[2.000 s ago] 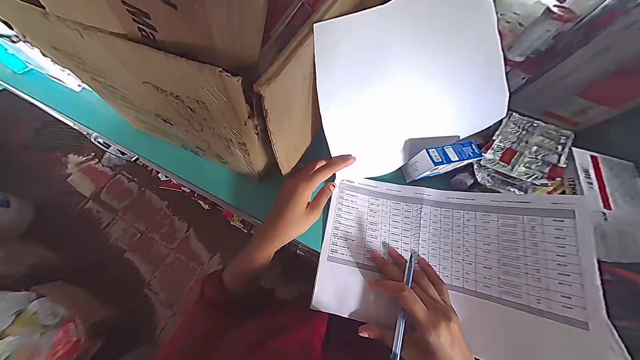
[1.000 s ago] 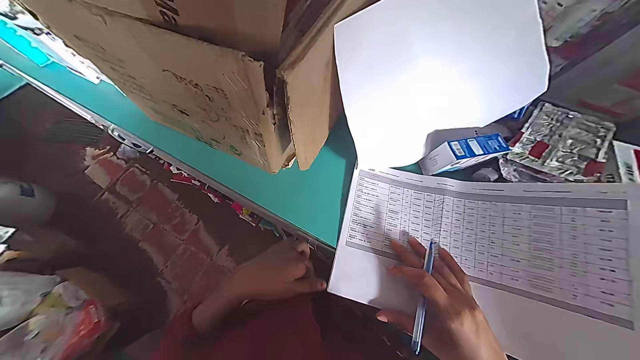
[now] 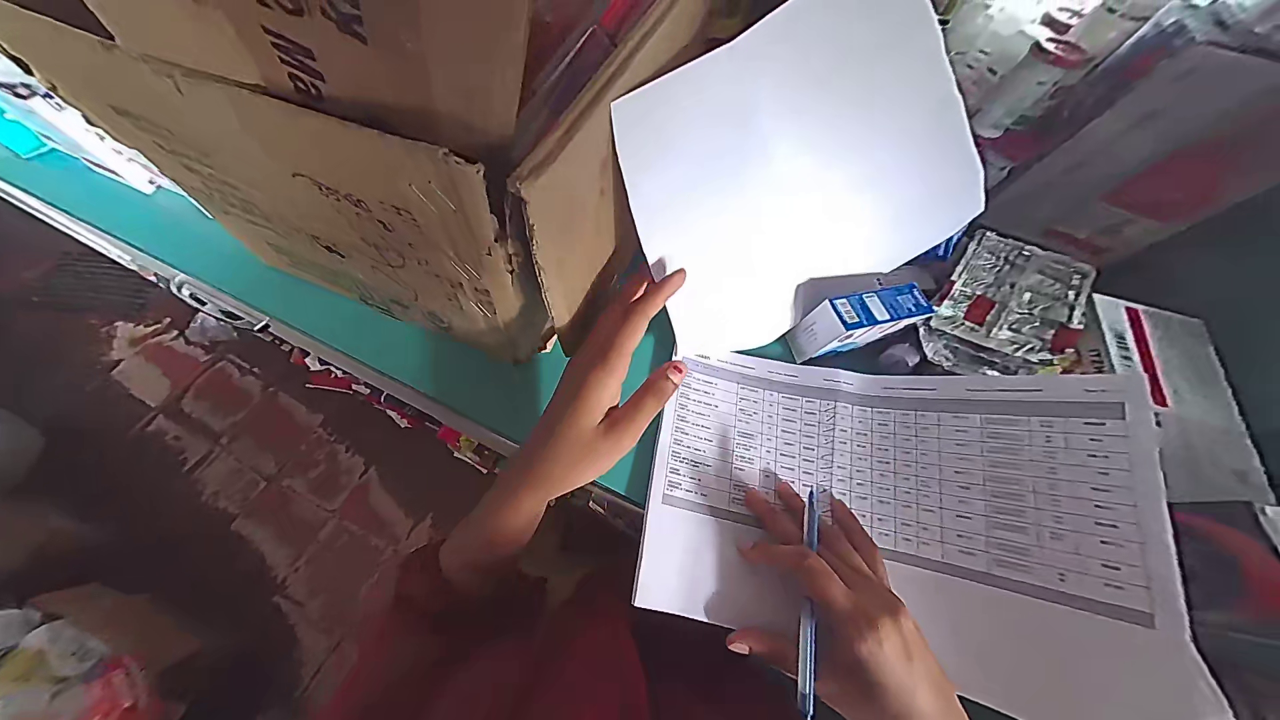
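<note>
My right hand point(image 3: 840, 590) rests on a sheaf of printed table sheets point(image 3: 930, 450), with a blue pen point(image 3: 808, 600) held between its fingers. The pen's tip end points up the page. My left hand point(image 3: 605, 390) has its fingers apart, near the lower left corner of a blank white sheet point(image 3: 800, 170) and beside the printed sheets' left edge. The thumb is by the printed sheets' upper left corner; whether the fingertips touch the blank sheet I cannot tell. A blue and white carton point(image 3: 860, 318) lies between the two papers.
Large cardboard boxes point(image 3: 350, 200) stand at the left on the green counter point(image 3: 440, 380). Silver blister packs point(image 3: 1015, 295) lie right of the carton, beside a white packet with a red stripe point(image 3: 1180, 400). Plastic-wrapped goods fill the upper right. Below the counter edge is a brick floor point(image 3: 280, 450).
My left hand has risen from the counter's front edge, where it was one second ago, back to the blank sheet's corner. My right hand stays on the printed sheets with the pen.
</note>
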